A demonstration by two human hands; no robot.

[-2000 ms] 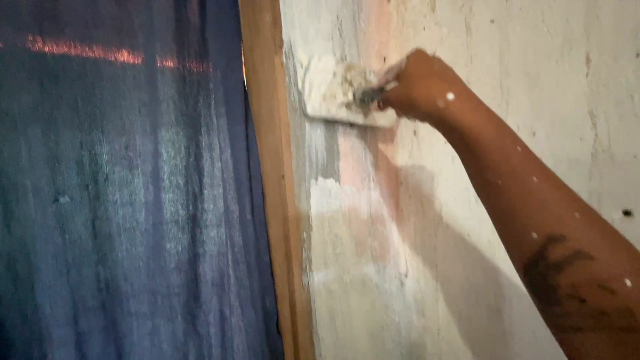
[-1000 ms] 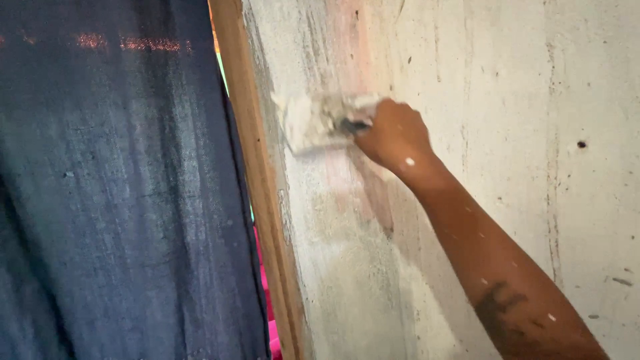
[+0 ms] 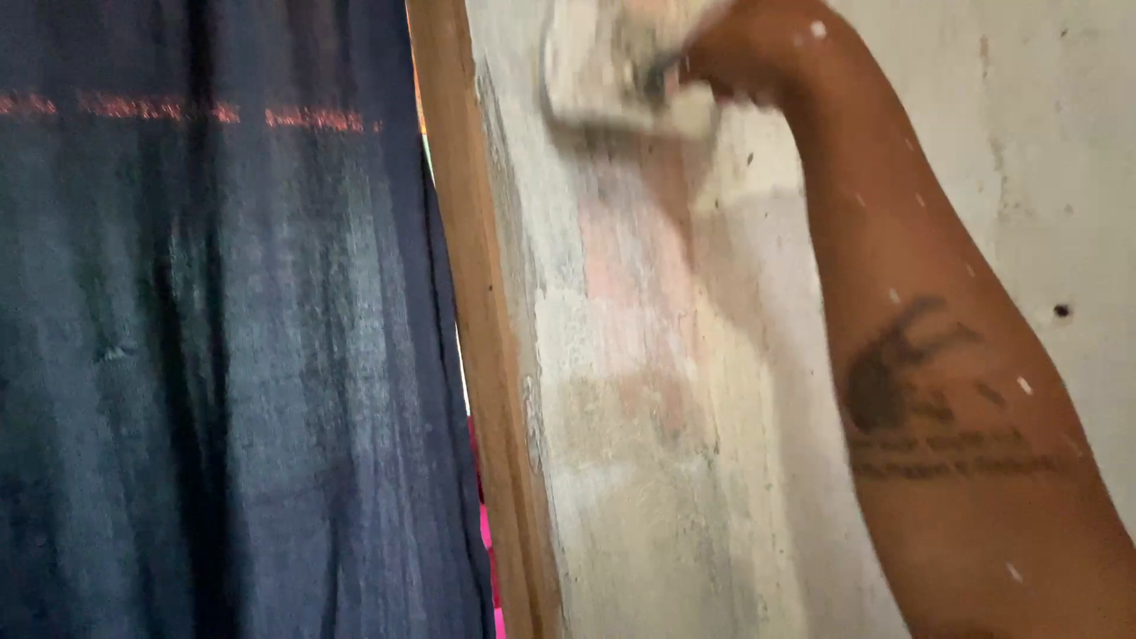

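Note:
At the top of the view my right hand (image 3: 754,53) is closed around the dark handle of a wide, flat plastering trowel (image 3: 586,93). The tool is blurred, and pale filler seems to coat its plate. Its plate lies against or very close to the wall (image 3: 639,497), just right of the wooden frame. Below it the wall shows pinkish, grey and cream patches, partly under the shadow of my arm. My left hand is out of view.
A dark blue curtain (image 3: 293,373) hangs on the left beside a brown wooden door or window frame (image 3: 497,355). Bright pink shows in the narrow gap between them. A small dark hole (image 3: 1062,311) marks the wall at right.
My right hand still grips the trowel, which now sits higher in the view than one second ago. The view itself has shifted, so how far it moved on the wall is unclear.

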